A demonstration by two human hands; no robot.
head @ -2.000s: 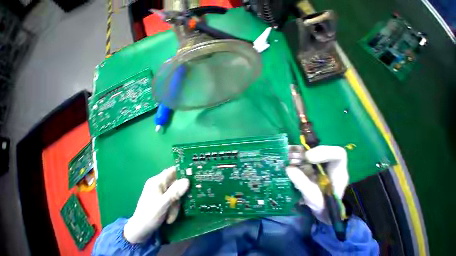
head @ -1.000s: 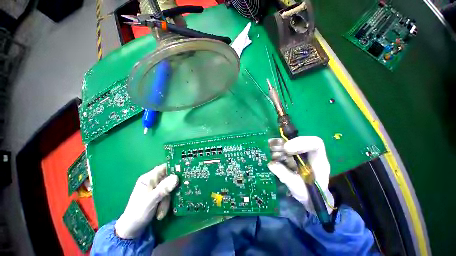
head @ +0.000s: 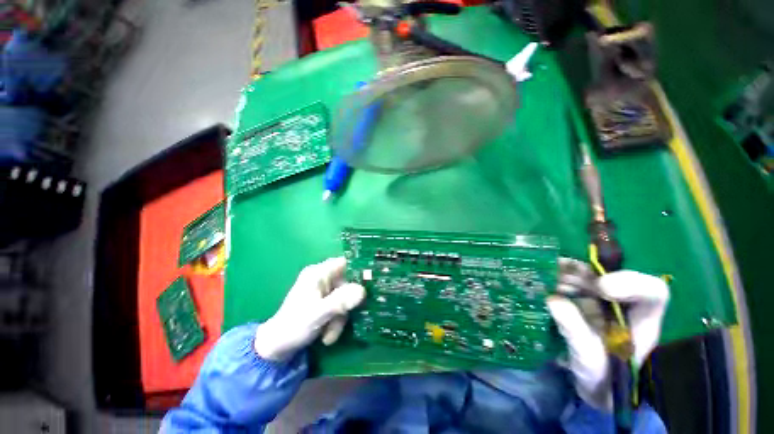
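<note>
A green circuit board (head: 458,297) with small chips and a yellow spot is held over the front of the green mat, its chip side facing me. My gloved left hand (head: 312,309) grips its left edge between thumb and fingers. My gloved right hand (head: 607,326) is at its right edge and also holds a soldering iron (head: 604,237) between thumb and fingers, metal tip pointing up and away from the board. The picture is somewhat blurred.
A clear fume hood (head: 429,114) stands behind the board, with a blue pen-like tool (head: 337,176) partly seen through it. A spare board (head: 280,148) lies at left rear. A soldering iron stand (head: 626,110) is at right rear. A black tray with red lining (head: 161,271) holds small boards.
The whole view has swung left, so the scene sits further right and more of the left tray and floor shows. Both hands still hold the board, and the iron remains in my right hand.
</note>
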